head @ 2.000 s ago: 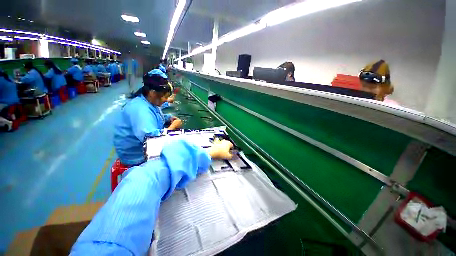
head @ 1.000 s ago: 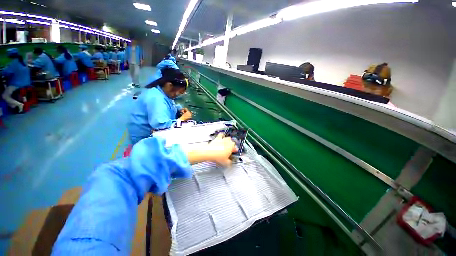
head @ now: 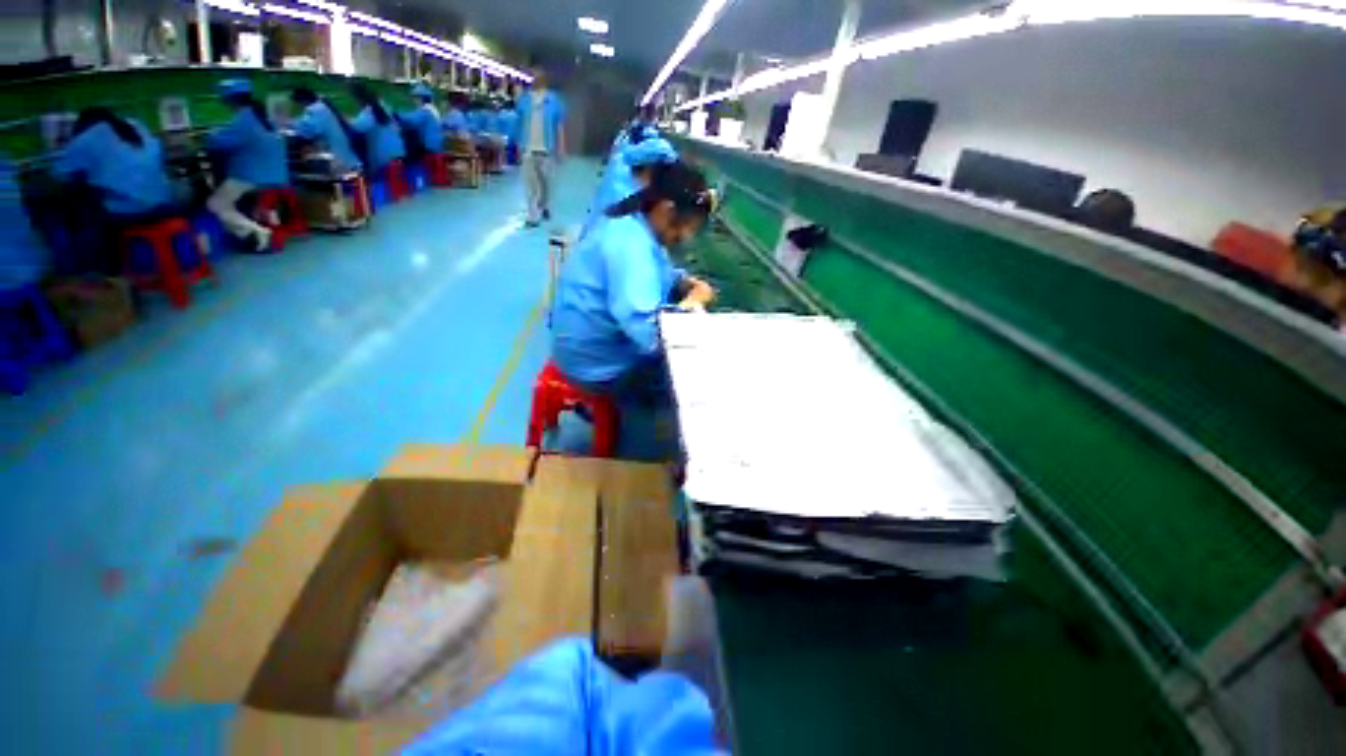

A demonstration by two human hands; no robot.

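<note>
A stack of trays and sheets [head: 841, 544] stands on the green bench surface [head: 945, 672] in front of me. A flat white sheet [head: 812, 421] covers its top, and uneven layered edges show at the near side. My blue sleeve [head: 576, 709] is at the bottom edge; the hand on this arm is not visible. A blurred grey, translucent thing [head: 694, 643] hangs at the bench edge beside the sleeve; I cannot tell whether it is held. My other hand is out of the picture.
An open cardboard box [head: 303, 591] with pale, crumpled material [head: 421, 635] inside stands left of the bench. A person in a blue smock [head: 613, 296] sits beyond the stack near a red stool [head: 568, 414]. A metal rail runs along the bench's right side.
The view has turned left and down. My left arm has drawn back from the stack to the bottom edge. The dark frames and wrinkled ribbed sheet no longer show; a flat white sheet is on top.
</note>
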